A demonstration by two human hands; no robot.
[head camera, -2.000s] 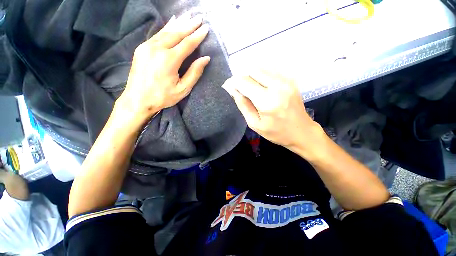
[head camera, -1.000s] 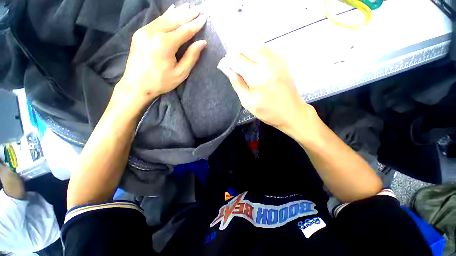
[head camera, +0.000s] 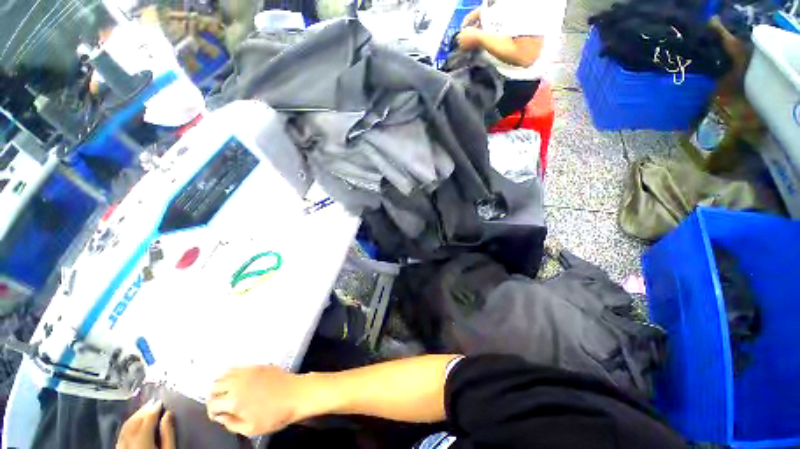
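Note:
A dark grey garment [head camera: 191, 419] lies at the lower left on the white table [head camera: 298, 263], by the metal needle area of the sewing machine [head camera: 241, 131]. My left hand [head camera: 145, 427] is cut off by the bottom edge; its visible fingers rest on the cloth, slightly apart. My right hand [head camera: 259, 400] is just right of it, fingers curled and pinching the cloth edge; its fingertips are partly hidden. Scissors with green and yellow loops [head camera: 256, 270] lie on the table beyond my right hand.
A grey garment pile [head camera: 395, 131] is beyond the table, with more cloth [head camera: 526, 316] to its right. Blue crates stand at right [head camera: 680, 342] and upper right [head camera: 649, 101]. A person's arm [head camera: 504, 46] shows at the top. A red stool [head camera: 537, 118] is near the pile.
The view has swung right, bringing the machine, piles and crates into sight. Both hands now appear at the lower left, with my left hand mostly cut off.

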